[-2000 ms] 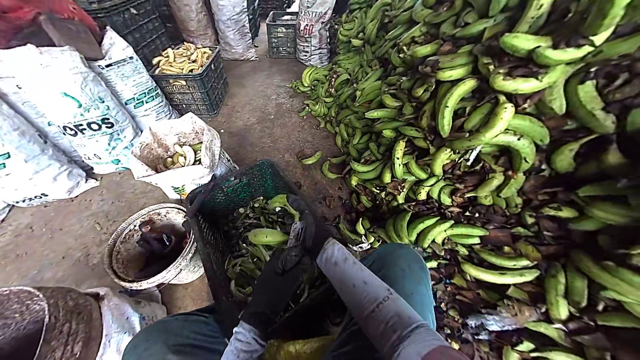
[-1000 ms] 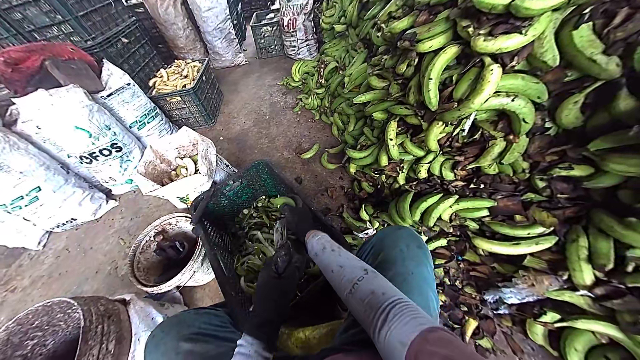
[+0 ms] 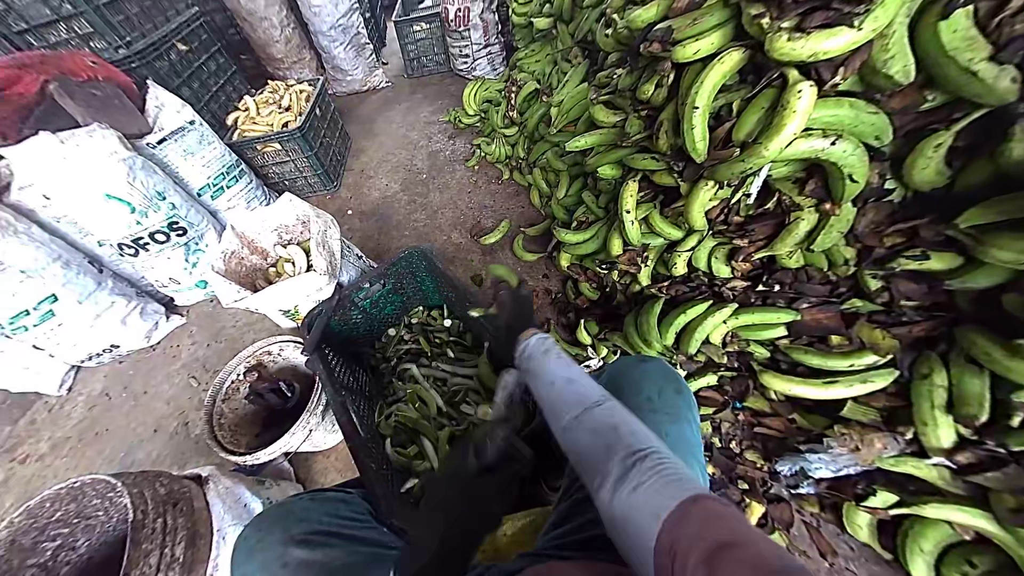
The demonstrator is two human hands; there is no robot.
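Observation:
My right hand, in a dark glove below a grey sleeve, grips a green plantain at the right rim of a dark plastic crate; only part of the fruit shows. My left hand, also dark-gloved, is low over the crate's near right part and blurred. A greyish shape beside its fingers is too smeared to identify. The crate stands tilted in view between my legs and holds many green peel strips. Something yellow-green lies beneath my left hand, partly hidden.
A large heap of green plantains fills the right side. To the left stand a dirty white bucket, an open sack of peeled plantains, full white sacks and a crate of peeled fruit. A brown-crusted container is at lower left.
My hands, close together over the crate one second ago, are now farther apart. The right one is at the crate's right rim with a green plantain showing beyond its fingers.

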